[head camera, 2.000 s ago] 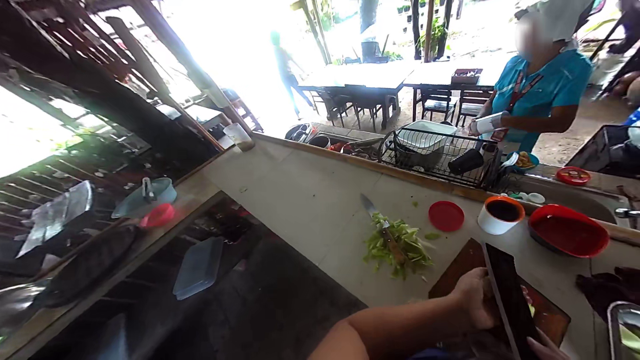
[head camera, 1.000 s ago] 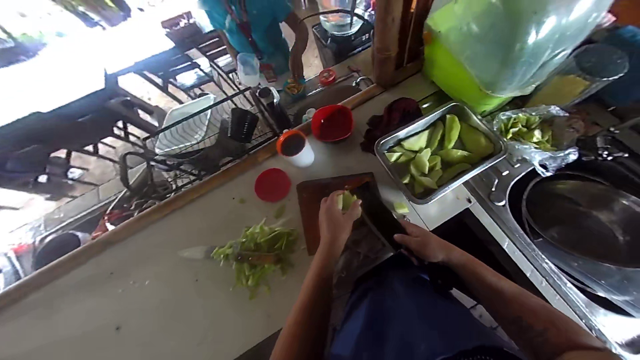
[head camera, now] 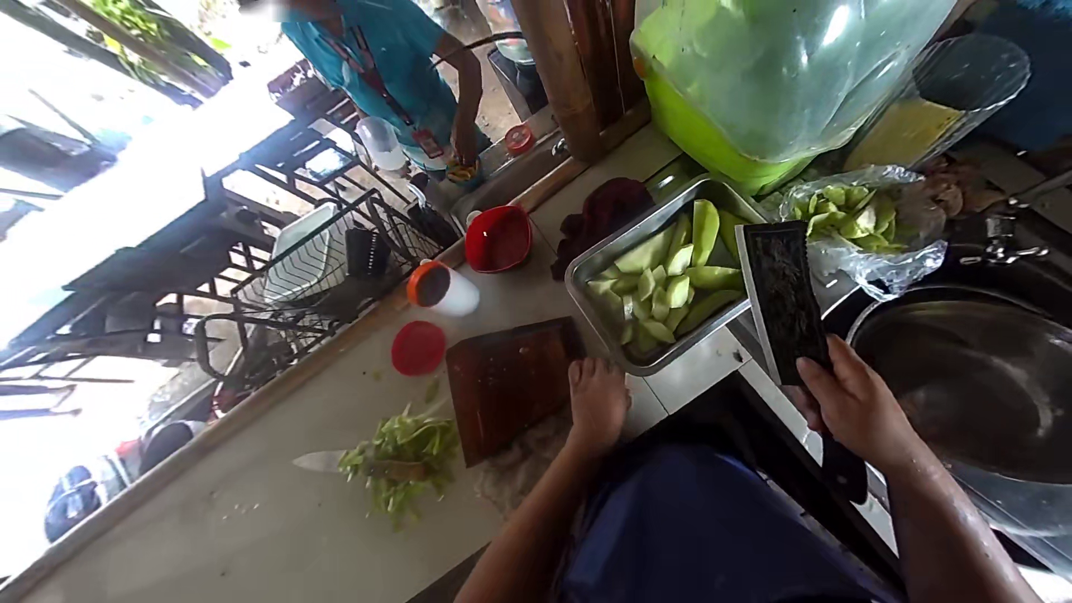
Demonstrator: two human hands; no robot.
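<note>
My right hand [head camera: 854, 406] grips a broad-bladed cleaver [head camera: 783, 293], its blade upright over the right edge of the metal tray [head camera: 615, 356]. Pale green fruit or vegetable pieces [head camera: 662, 285] lie in that tray. Between the tray and the wooden cutting board [head camera: 511, 385], my left hand [head camera: 599, 402] rests at the board's right edge, fingers curled down; whether it holds anything is hidden. Left of the board, a heap of green shreds [head camera: 406, 461] partly covers the wooden handle of a small knife [head camera: 318, 461].
A red lid [head camera: 419, 347], a white cup with orange rim [head camera: 452, 293] and a red bowl [head camera: 498, 239] stand behind the board. A dark cloth [head camera: 607, 218] touches the tray's area. Right are plastic-wrapped green pieces [head camera: 846, 218] and a large pan [head camera: 971, 377]. A person [head camera: 394, 75] stands beyond.
My right hand has lifted the cleaver from beside the board to over the tray's right edge. My left hand, which held a green piece over the board, is now at the board's right edge.
</note>
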